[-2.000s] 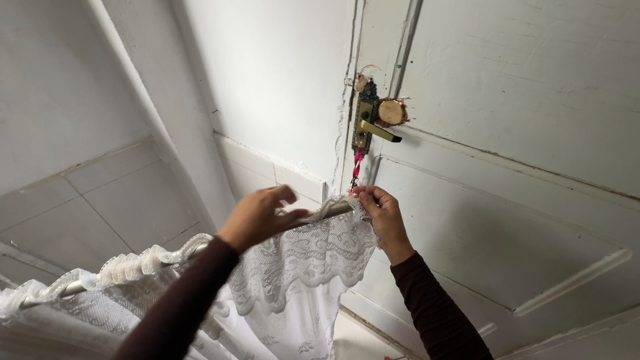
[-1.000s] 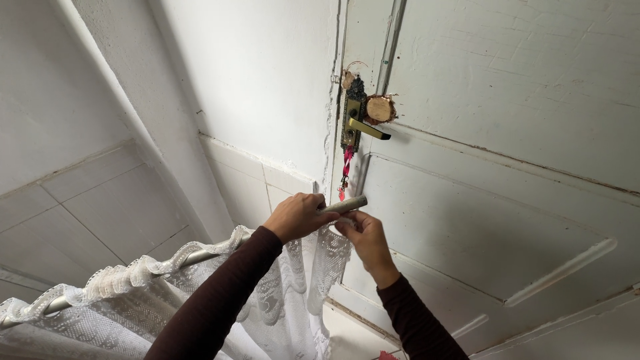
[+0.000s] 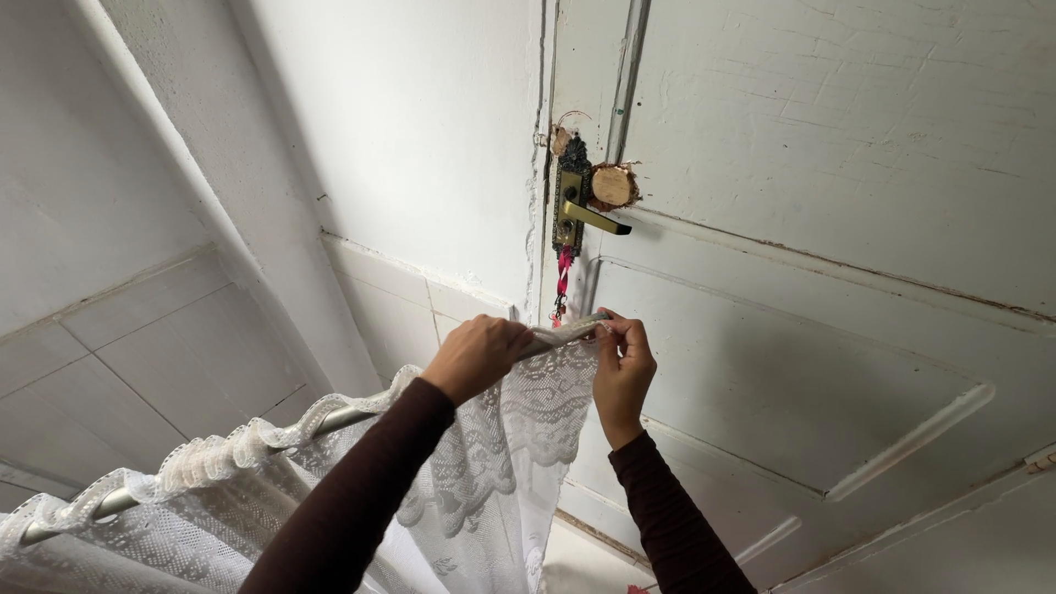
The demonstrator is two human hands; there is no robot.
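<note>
A metal curtain rod (image 3: 342, 418) slants from the lower left up to the middle, threaded through the top of a white lace curtain (image 3: 470, 462). My left hand (image 3: 480, 355) is closed around the rod and gathered lace a short way from its far end. With thumb and fingers, my right hand (image 3: 624, 363) pinches the lace edge at the rod's tip, where the fabric lies along the rod nearly to its end. Below both hands the lace hangs in folds. My left palm is hidden.
Beyond the rod tip stands a pale painted wooden door (image 3: 825, 247) with a brass lever handle (image 3: 596, 219) and a pink ribbon (image 3: 563, 272) hanging from its lock. A round wooden plug (image 3: 613, 186) sits beside the handle. Wall tiles (image 3: 157, 355) are at the left.
One second ago the rod's tip stuck out bare past my left hand; lace now covers most of it. Two seconds ago my left hand was raised with its fingers apart; now it grips the rod.
</note>
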